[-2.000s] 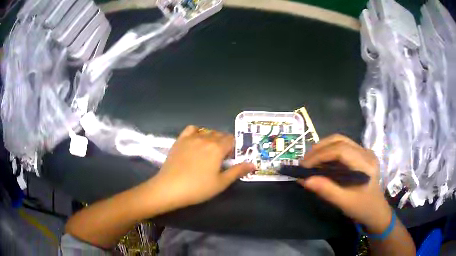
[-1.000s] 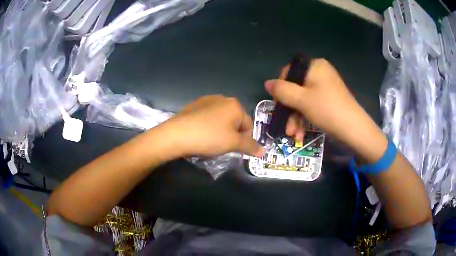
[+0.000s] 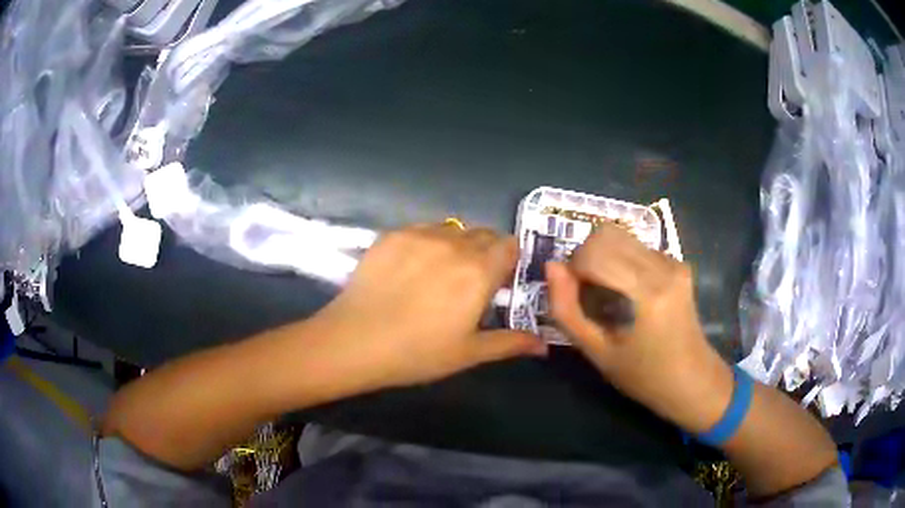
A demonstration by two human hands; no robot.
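Observation:
The white power strip housing [image 3: 587,201] lies open on the black mat, with a dark module and metal parts inside. My left hand [image 3: 437,298] grips its left edge, thumb at the lower left corner. My right hand [image 3: 630,322] is over the lower right of the housing, closed around a slim dark tool [image 3: 605,306]; its tip and the circuit board are hidden under the hand. A brass strip [image 3: 669,228] sticks out at the housing's upper right. The bagged power cord [image 3: 288,238] runs left from under my left hand.
Stacked units with bagged cords stand at the left [image 3: 60,119] and right [image 3: 829,69]. A white plug [image 3: 140,242] lies near the left stack. Another bagged cord [image 3: 248,35] crosses the upper left. Brass strips [image 3: 266,458] lie near my body. A pale rail [image 3: 729,20] shows at the top right.
My right hand has moved down from above the housing, and its tool now points differently. The housing's brass strip shows at the upper right again. My left hand has shifted slightly down along the left edge.

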